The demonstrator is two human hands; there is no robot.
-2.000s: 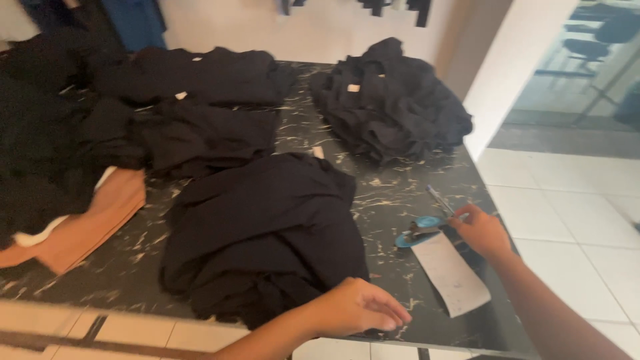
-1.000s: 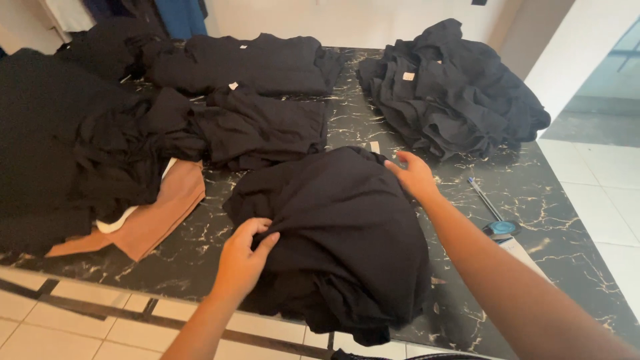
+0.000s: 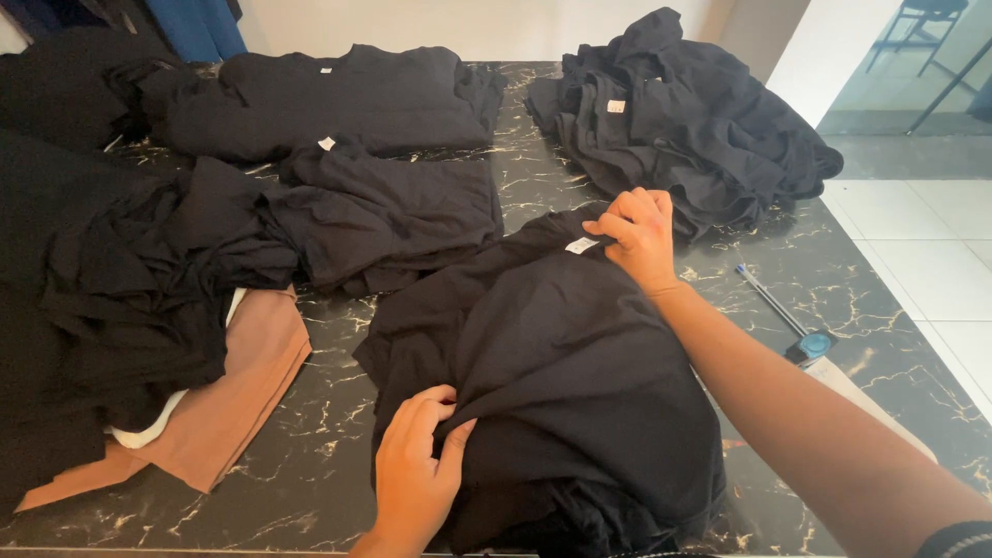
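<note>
A black garment (image 3: pixel 558 341) lies in a soft heap at the table's near middle, a small white label (image 3: pixel 581 245) at its upper edge. My right hand (image 3: pixel 637 232) pinches that upper edge just beside the label. Lower down, my left hand (image 3: pixel 422 457) has a fold of the cloth's left side between thumb and fingers. A pen (image 3: pixel 775 304) lies right of the heap, its lower end by a small blue and black object (image 3: pixel 814 345) that I cannot identify. A pale paper slip (image 3: pixel 868 399) is partly hidden by my right forearm.
Folded black garments (image 3: pixel 387 209) and a wider black stack (image 3: pixel 333 105) lie behind. Another black pile (image 3: pixel 682 116) is at the back right. On the left, black cloth (image 3: pixel 101 287) overlaps brown fabric (image 3: pixel 256 372). All rest on a black marble-patterned table (image 3: pixel 325 496).
My right hand has left the pen and small blue object, which now lie on the table, and grips the garment's upper edge. My left hand has taken hold of the cloth's left side.
</note>
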